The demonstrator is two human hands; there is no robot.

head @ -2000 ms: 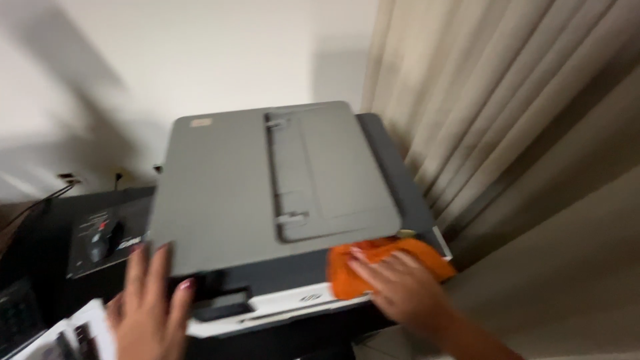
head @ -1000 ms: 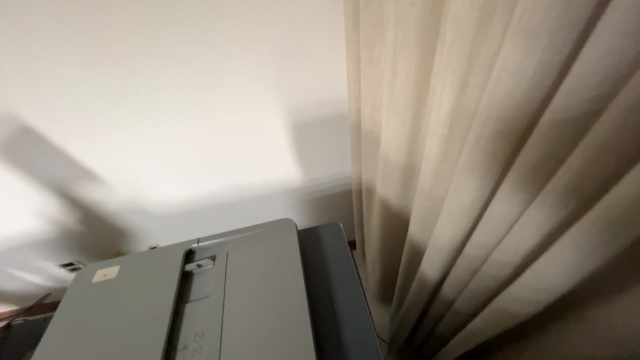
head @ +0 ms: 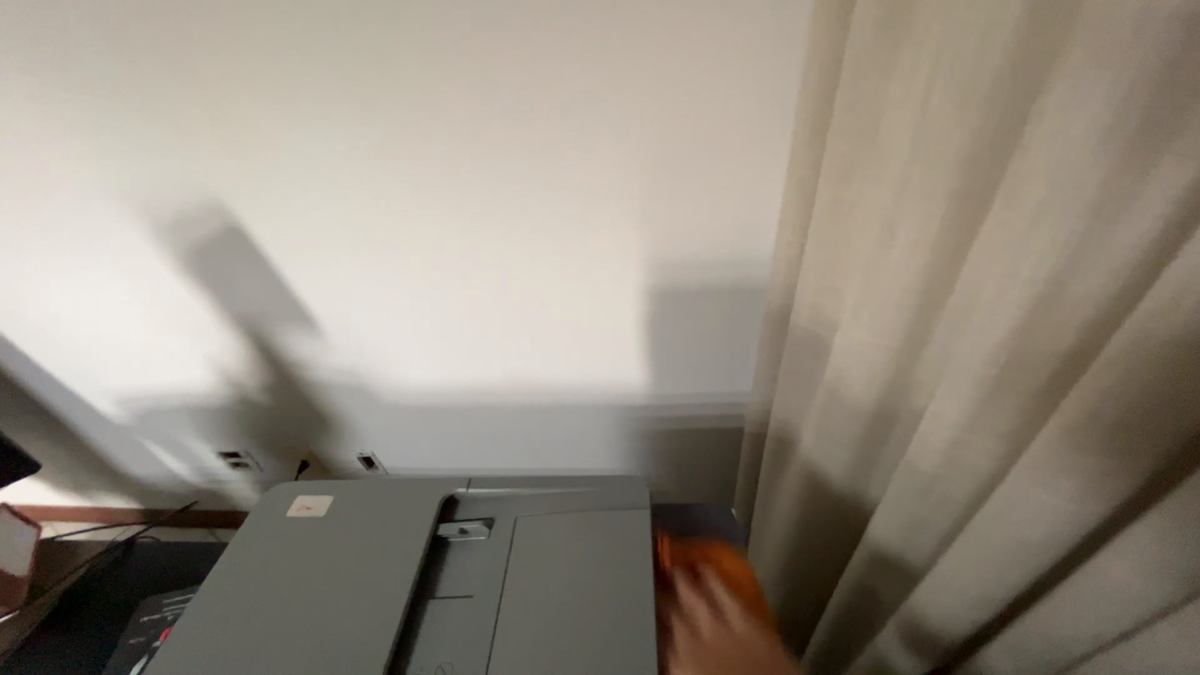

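Observation:
My right hand (head: 717,619), blurred, is at the right side of a grey printer (head: 328,581) at the bottom of the view. It presses an orange cloth (head: 741,567) against the dark side ledge of the printer, beside the raised grey lid part. The fingers lie over the cloth and part of it is hidden under them. A small pale sticker (head: 309,506) is on the printer's top at the left, and a paper guide (head: 464,530) sits in the recess in the middle. My left hand is out of view.
A beige curtain (head: 937,328) hangs close on the right of the printer. Behind stands a white wall (head: 469,234) with sockets (head: 370,461) low down. A black cable (head: 302,467) is at the wall. Left of the printer lies a dark surface (head: 84,600) with a printed dark item.
The view has tilted up towards the wall. My right hand and the orange cloth, at the printer's front right two seconds ago, are now farther back along its right side. My left hand has left the view.

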